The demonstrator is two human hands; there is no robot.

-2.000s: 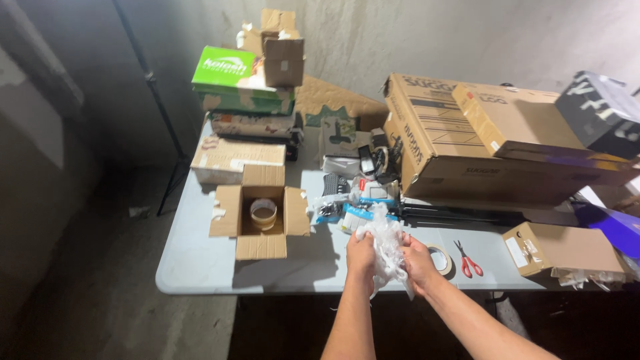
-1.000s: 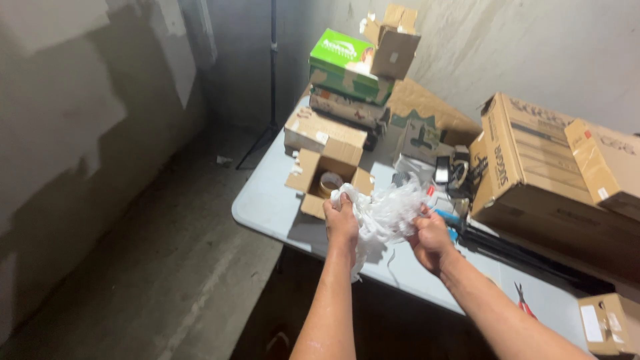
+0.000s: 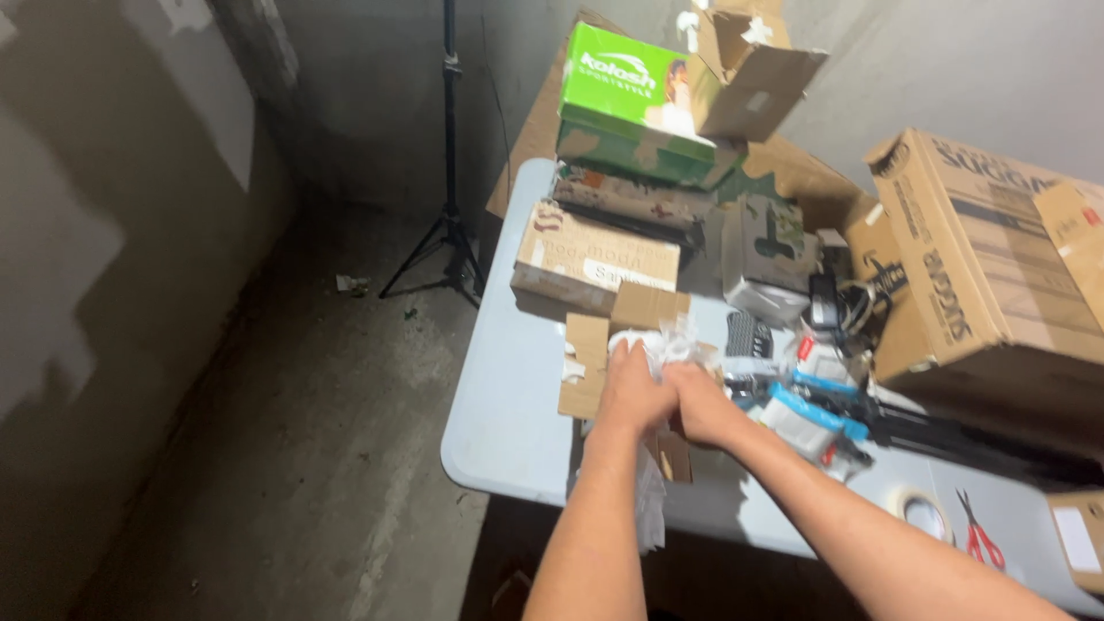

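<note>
My left hand (image 3: 634,392) and my right hand (image 3: 697,398) are close together over a small open cardboard box (image 3: 585,388), both gripping crumpled white translucent plastic (image 3: 677,345). Part of the plastic sticks up beyond my fingers, and a strip of it hangs below my wrists past the table edge. The box stands near the table's left end with its flaps spread outward. My hands and the plastic hide the inside of the box, so the tape roll seen there earlier is out of sight.
Behind the box lies a printed carton (image 3: 595,259), with a green shoebox (image 3: 630,95) beyond. Plastic packets (image 3: 802,418), cables and a large carton (image 3: 992,259) are on the right. A tape roll (image 3: 921,515) and red-handled scissors (image 3: 979,535) lie near the front edge. A tripod (image 3: 448,224) stands left.
My hands, holding the plastic, have moved from the table's front edge to over the small open box, and have come together since one second ago. The view has swung left.
</note>
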